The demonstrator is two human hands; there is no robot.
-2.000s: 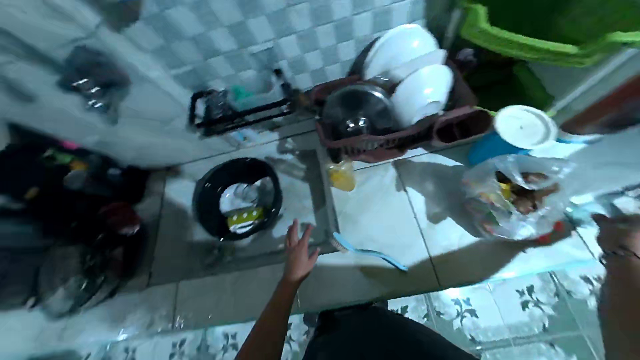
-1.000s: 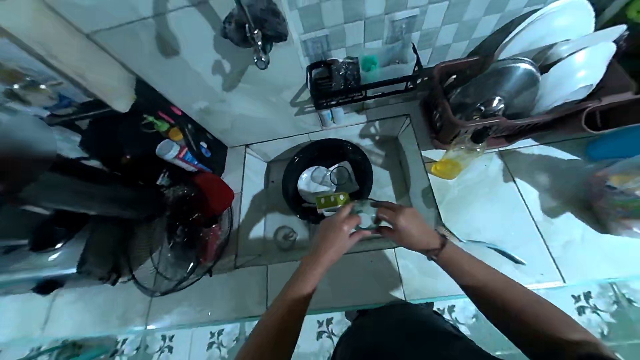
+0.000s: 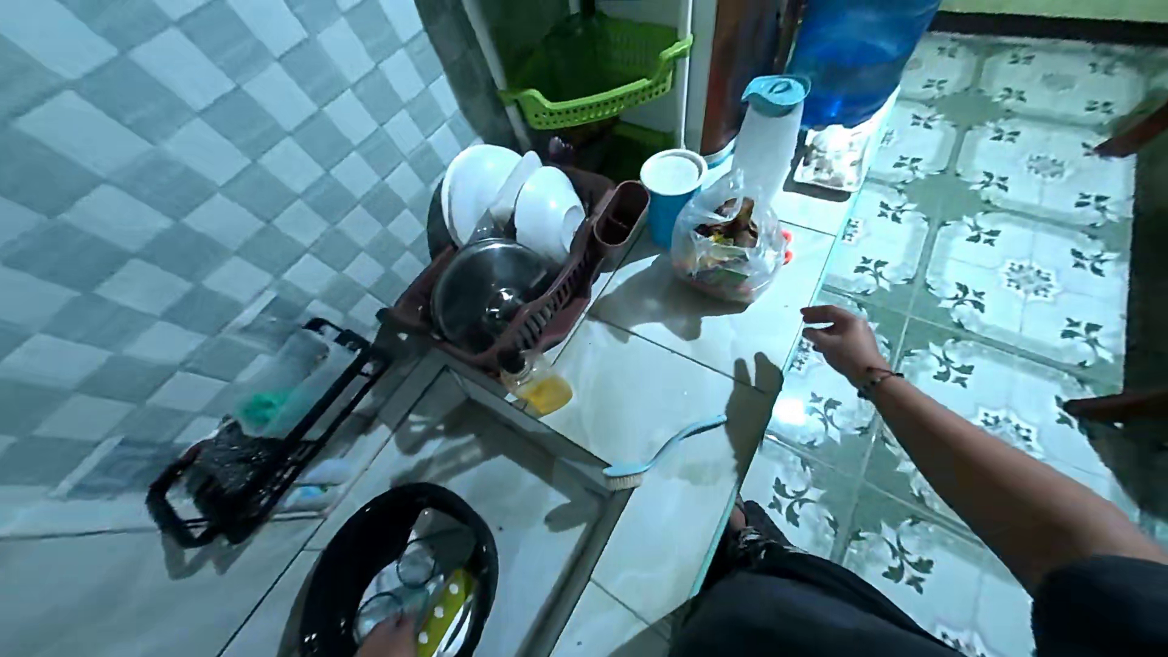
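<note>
My left hand (image 3: 391, 637) is at the bottom edge, over a black basin (image 3: 324, 566) in the sink, with its fingers at a clear glass (image 3: 379, 610). Whether it grips the glass cannot be told. Another glass (image 3: 416, 561) and a yellow-green dotted item (image 3: 444, 613) lie in the basin. My right hand (image 3: 841, 339) is empty beyond the counter's front edge, its fingers slightly apart. Nearest to it is a clear plastic bag (image 3: 730, 265) with brown scraps inside. A blue-handled brush (image 3: 671, 447) lies on the counter between the hands.
A brown dish rack (image 3: 584, 301) holds white bowls (image 3: 547, 214) and a glass lid (image 3: 493, 292). Beside it stands a bottle of yellow liquid (image 3: 545, 391). Farther back are a blue cup (image 3: 671, 205) and a pitcher (image 3: 769, 137). A black wire caddy (image 3: 301, 447) is by the wall.
My hands were together over the basin and are now apart: the right has moved out to the right past the counter edge, the left remains at the basin. The view has swung to the right.
</note>
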